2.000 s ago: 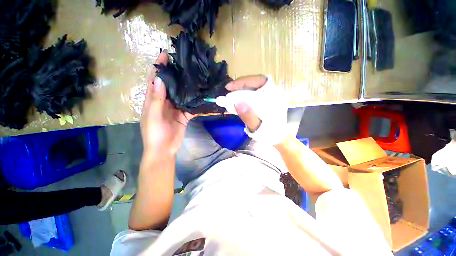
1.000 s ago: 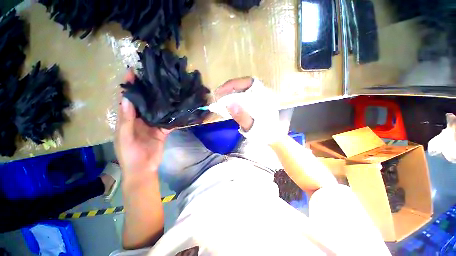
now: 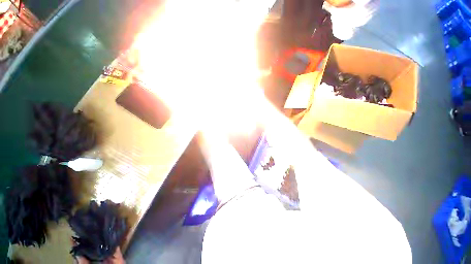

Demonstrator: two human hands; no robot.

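A black spiky hair piece [image 3: 100, 229] is at the lower left, over the bench's near edge. Fingertips of my left hand [image 3: 116, 256] show under it at the bottom edge of the picture, holding it; the rest of the hand is cut off. A white glue bottle [image 3: 85, 164] lies on the bench, its nozzle end towards the black clumps. My right forearm reaches up the middle into strong white glare, which hides my right hand. Whether that hand holds anything cannot be seen.
More spiky clumps [image 3: 36, 201] are heaped at the left of the bench [image 3: 121, 154]. A dark smartphone [image 3: 143, 104] lies farther up, near small yellow items [image 3: 114, 76]. An open carton [image 3: 361, 118] with black parts, a red stool [image 3: 294, 64] and a blue tub [image 3: 448, 219] are at the right.
The view has swung to the right. The right hand has left the hair piece and is lost in glare. The glue bottle now lies on the bench. The held piece shows at the lower left.
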